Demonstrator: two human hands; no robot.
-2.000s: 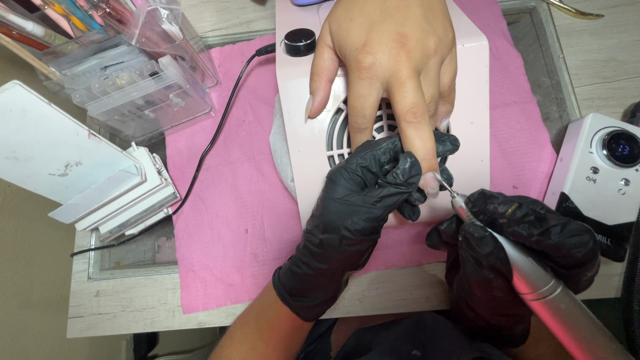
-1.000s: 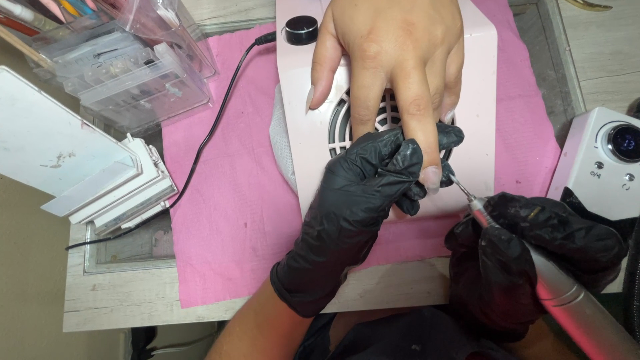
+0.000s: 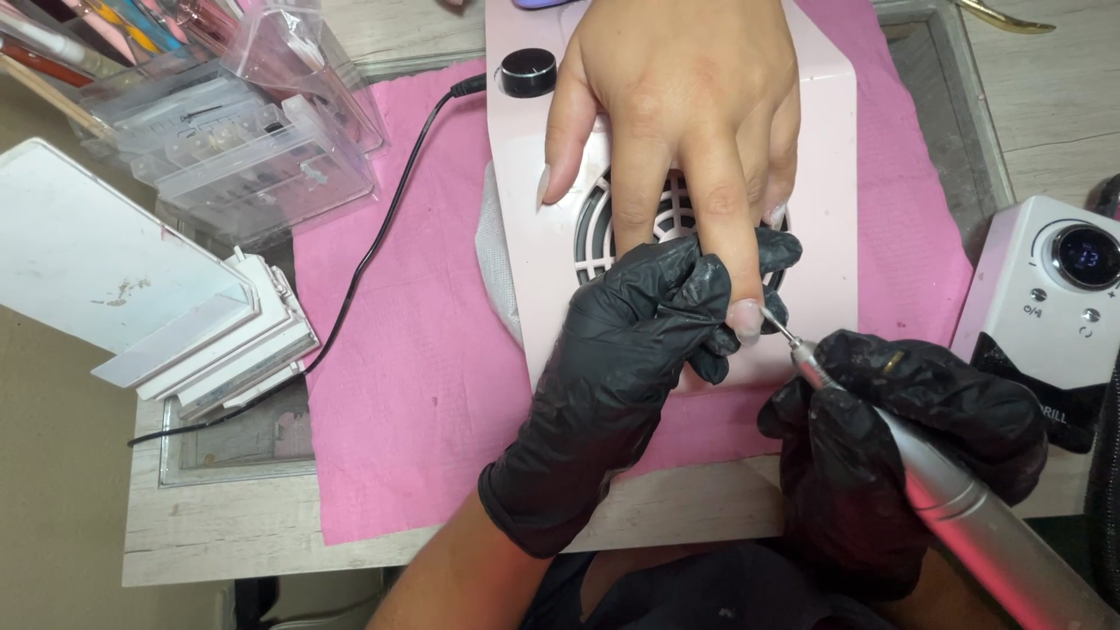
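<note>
My left hand (image 3: pixel 626 359), in a black glove, grips a finger of another person's hand (image 3: pixel 691 96), which lies palm down over a pink nail dust collector (image 3: pixel 822 219) with a round fan grille. My right hand (image 3: pixel 910 437), also black-gloved, holds a silver electric nail drill (image 3: pixel 954 490) like a pen. The drill's thin metal bit (image 3: pixel 779 327) points at the side of the held finger's nail (image 3: pixel 745 320), close to the skin edge; whether it touches cannot be told. Parts of my left fingers are hidden behind the held finger.
A pink cloth (image 3: pixel 394 350) lies under the collector. At left are a clear plastic organizer (image 3: pixel 262 166), white box-like items (image 3: pixel 227 341) and a black cable (image 3: pixel 372 254). The white drill control unit (image 3: pixel 1032 280) stands at right; a gold-coloured metal tool (image 3: pixel 1006 17) lies at top right.
The drill bit, a little off the nail's side one second ago, is now closer to it. My left hand keeps its hold on the finger.
</note>
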